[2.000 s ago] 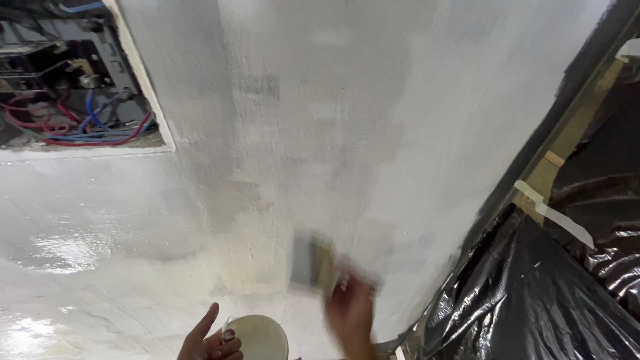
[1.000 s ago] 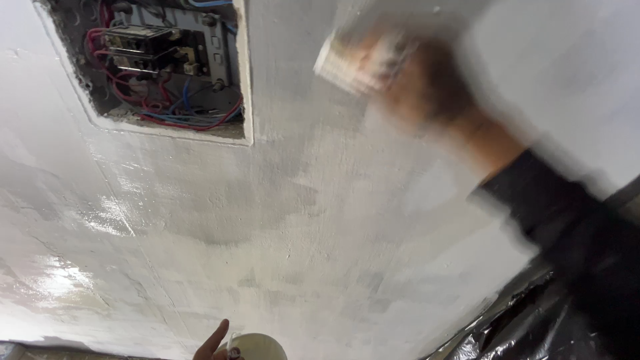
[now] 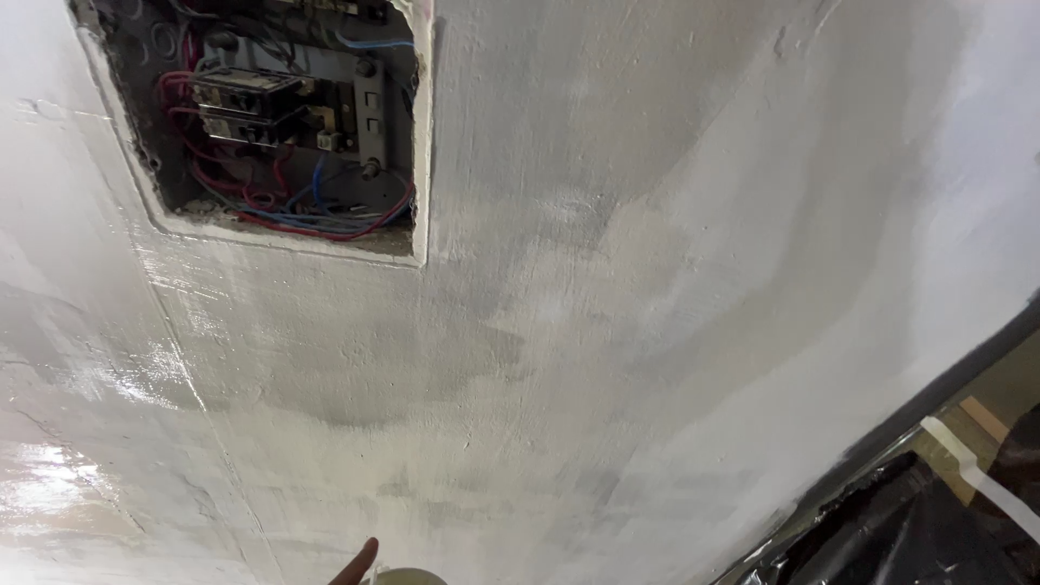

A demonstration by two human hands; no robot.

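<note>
Only a finger of my left hand (image 3: 357, 562) shows at the bottom edge, just left of the rim of a round, pale container (image 3: 410, 575). The rest of this hand is out of frame, so its hold on the container cannot be made out. My right hand is out of view, and so is the brush. In front of me the wall (image 3: 569, 325) bears streaky white and grey paint, glossy and wet-looking at the lower left.
An uncovered electrical box (image 3: 284, 122) with breakers and red and blue wires is set in the wall at the upper left. Black plastic sheeting (image 3: 877, 520) and strips of tape (image 3: 967, 463) line the lower right, beside a dark wall edge.
My right hand, which held a brush against the upper wall one second ago, has left the view. Lower down, my left hand now shows less beside the container. The view has shifted.
</note>
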